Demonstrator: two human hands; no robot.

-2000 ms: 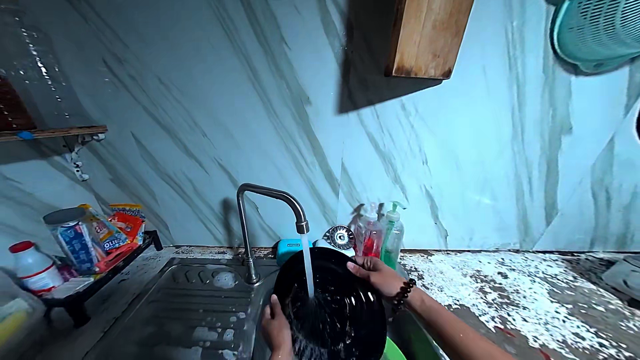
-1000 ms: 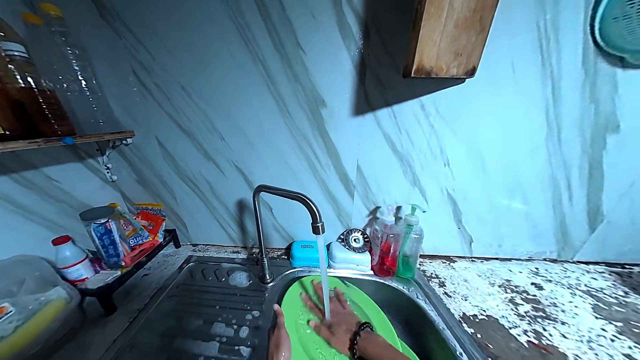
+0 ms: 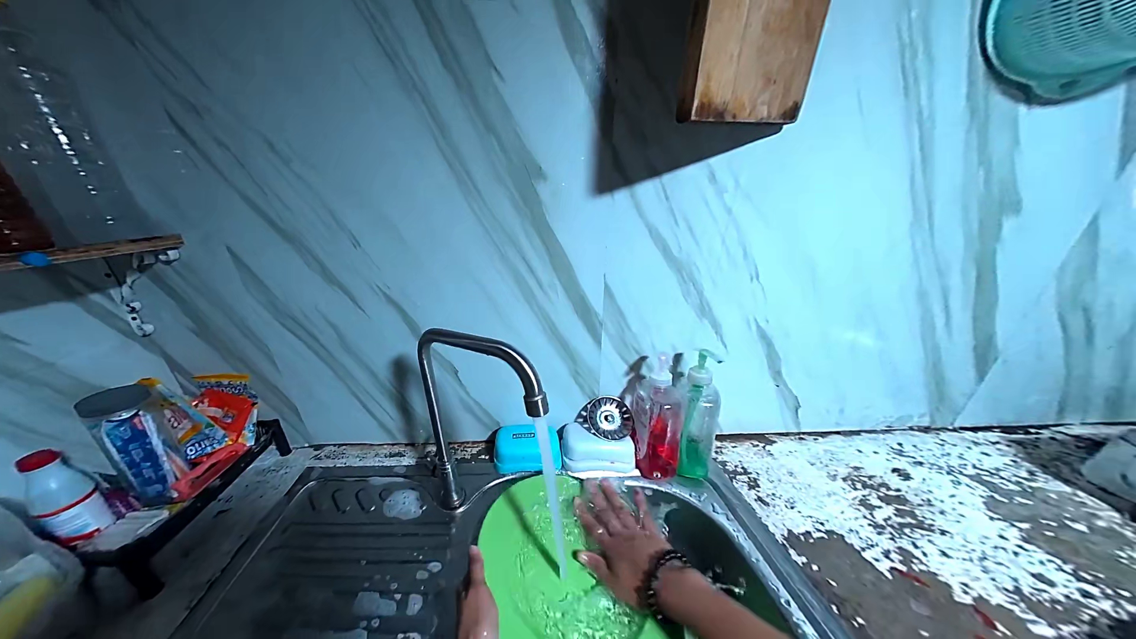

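Observation:
A round green plastic plate or lid (image 3: 524, 541) is tilted up in the steel sink basin (image 3: 737, 550), under water running from the curved metal faucet (image 3: 479, 342). My left hand (image 3: 477, 603) grips its left edge; only the thumb side shows, the fingers are hidden. My right hand (image 3: 626, 541), with a dark beaded bracelet (image 3: 661, 572) at the wrist, lies flat with spread fingers on the right part of its wet face. Just behind the basin sit a blue soap case (image 3: 524, 448) and a white one (image 3: 596, 453).
Pump bottles with red liquid (image 3: 658, 435) and green liquid (image 3: 699, 426) stand behind the basin. A ribbed drainboard (image 3: 355, 550) lies left. Farther left, a black rack (image 3: 142, 550) holds packets, a jar and a white bottle (image 3: 62, 501). A wooden block (image 3: 750, 62) juts from the wall above.
Two seconds ago my hands held a black round vessel under the water; one second ago they were on the green piece. Since then my right hand has moved toward its right side.

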